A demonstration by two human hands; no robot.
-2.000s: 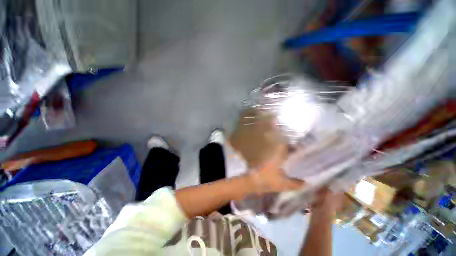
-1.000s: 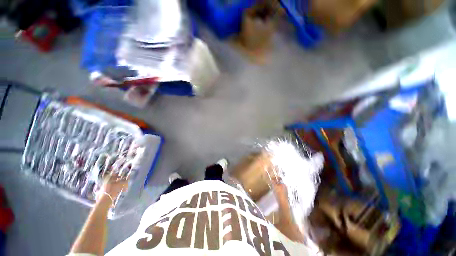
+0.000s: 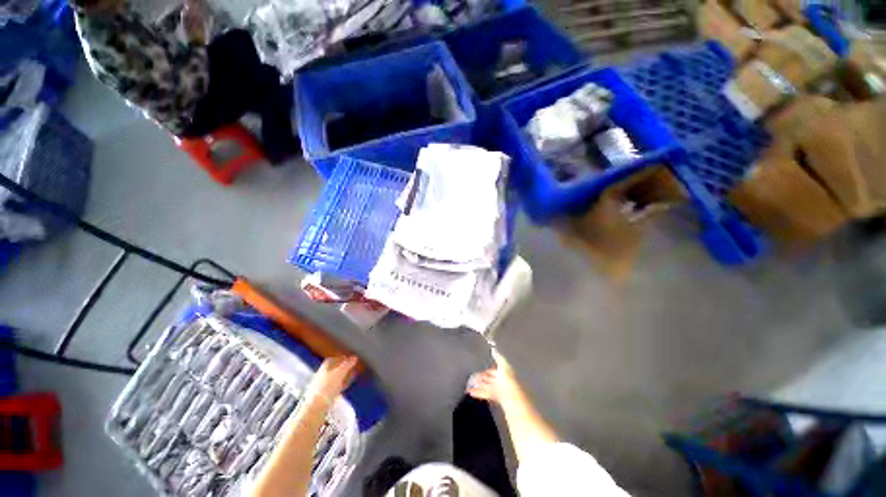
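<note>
The filled crate [image 3: 228, 413], with a white lining and rows of silvery-grey pieces, sits on the orange-framed trolley [image 3: 291, 320] at the lower left. My left hand [image 3: 333, 377] is at the crate's right end, over the orange frame; its grip is unclear. My right hand [image 3: 486, 381] is in front of me, below a crate topped with folded printed sheets [image 3: 452, 214]. A thin dark line runs between the sheets and this hand; I cannot tell if it is held.
Blue crates [image 3: 384, 102] stand ahead, one holding silvery wrapped things [image 3: 583, 131]. Cardboard boxes [image 3: 816, 165] lie at the upper right. A person on a red stool [image 3: 221, 150] is at the upper left. The trolley's black handle [image 3: 107, 238] extends left. A dark-blue-rimmed crate [image 3: 719, 456] is lower right.
The view has turned. My left hand has gone from the crate's packed top to its right end. My right hand has left the shiny strands, now out of view, and is nearer the sheet-topped crate.
</note>
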